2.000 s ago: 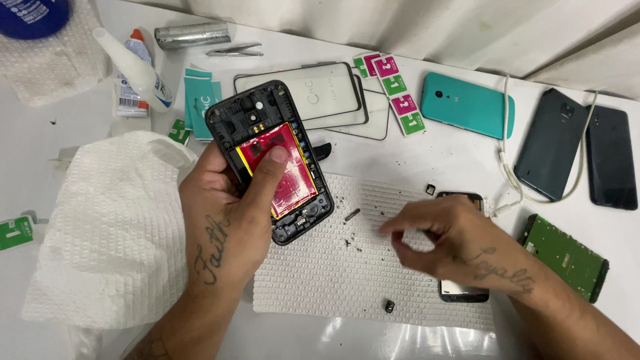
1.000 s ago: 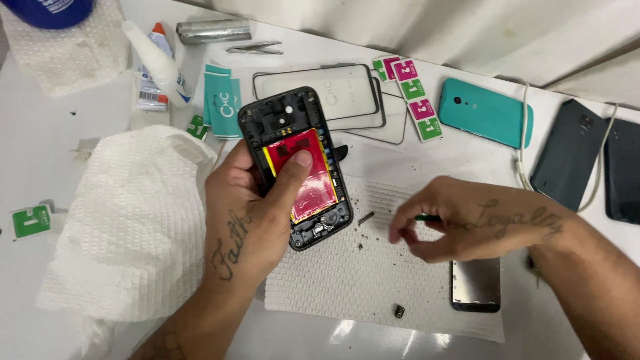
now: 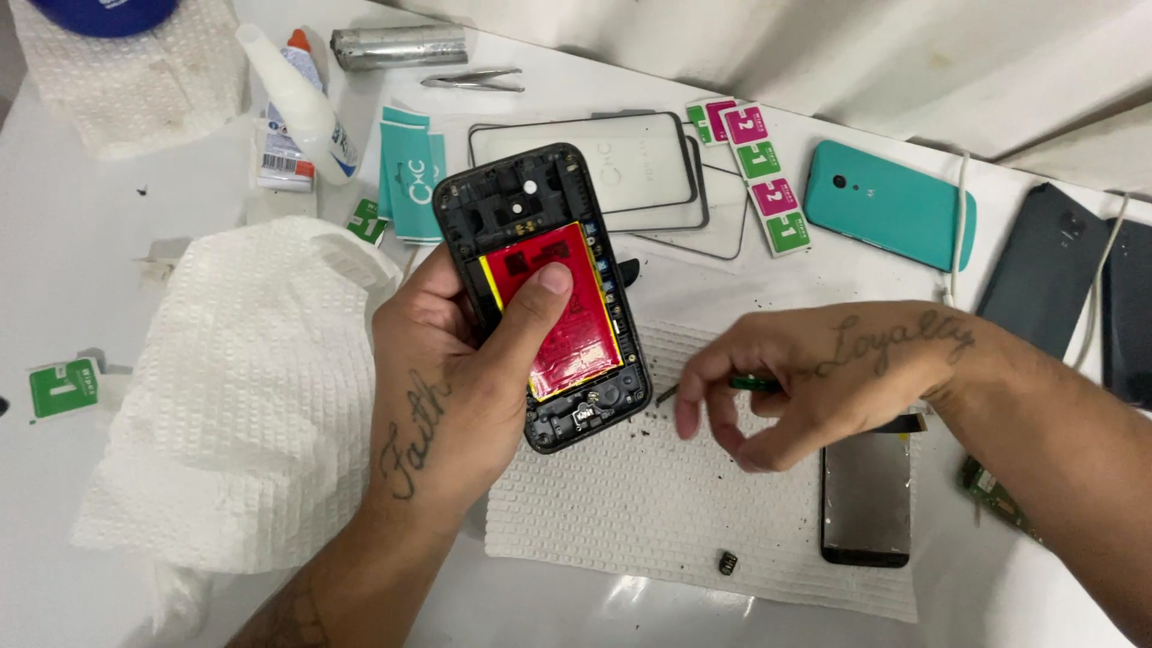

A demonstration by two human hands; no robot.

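My left hand [image 3: 459, 378] holds a black smartphone frame [image 3: 634, 360] upright and slightly tilted, its thumb pressing on the red battery [image 3: 585, 337] with yellow edges. To the right, my right hand [image 3: 792, 387] hovers over a white textured paper towel [image 3: 630, 513], fingers curled. A small green item [image 3: 754, 383] shows between its fingers; whether they grip it or it lies beyond them, I cannot tell. Between the hands lie a small dark strip [image 3: 666, 394] and black crumbs. Partly under my right hand is a phone display panel [image 3: 866, 504]. A small black part [image 3: 727, 563] sits near the towel's lower edge.
Behind are screen glasses [image 3: 585, 166], wipe packets [image 3: 759, 160], tweezers [image 3: 472, 81], a metal cylinder [image 3: 399, 48] and a glue bottle [image 3: 301, 108]. Right are a teal phone [image 3: 886, 205], dark phones [image 3: 1039, 261], a white cable [image 3: 959, 216] and a green circuit board [image 3: 999, 495]. Crumpled paper towel [image 3: 243, 405] lies left.
A small green item shows at my right hand's fingers, not visible there two seconds ago. My left hand still holds the phone frame. The view has shifted somewhat.
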